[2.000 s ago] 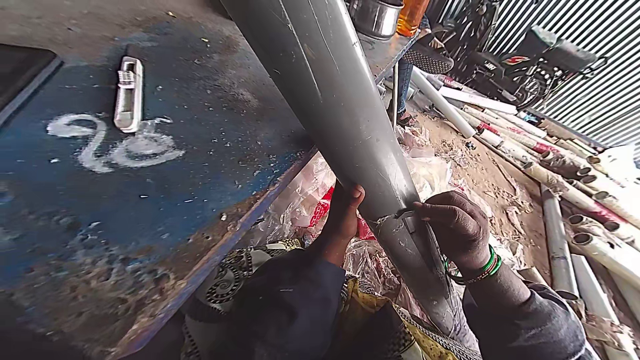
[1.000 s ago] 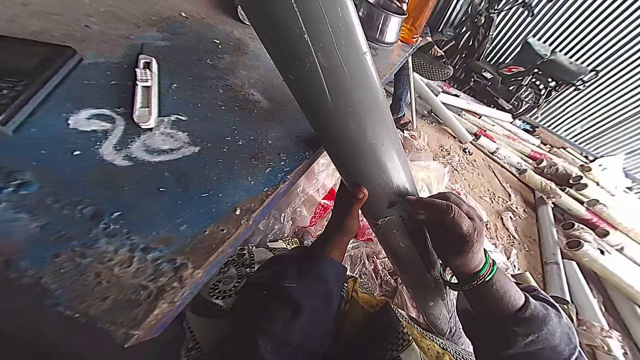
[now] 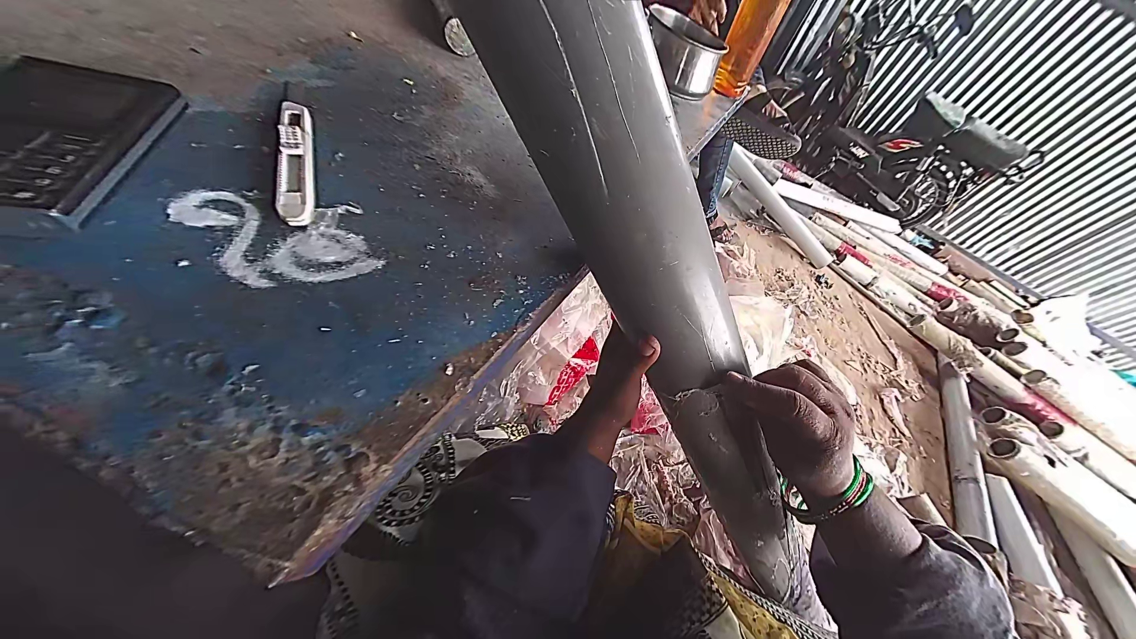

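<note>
A long grey plastic-looking roll or tube [image 3: 621, 186] slants from the top middle down to my lap, resting across the table's edge. My left hand [image 3: 630, 373] grips its left side, thumb on top and the other fingers hidden beneath. On the right side, the fingertips of my right hand [image 3: 799, 426] pinch the outer layer at a crosswise seam. Bangles circle the right wrist. Apart from both hands, a white utility knife [image 3: 295, 164] lies on the blue table [image 3: 355, 328], beside white powdery marks.
A dark device [image 3: 80, 142] sits at the table's left. A steel pot [image 3: 686, 53] and an orange bottle [image 3: 750, 44] stand at the far edge, near a person's hand. Plastic scraps [image 3: 657, 461] lie below; pipes [image 3: 1003, 382] and a motorcycle [image 3: 914, 169] are on the right.
The view has shifted a little, showing more of the dark device at left. Both hands stay on the grey roll or tube near the same seam.
</note>
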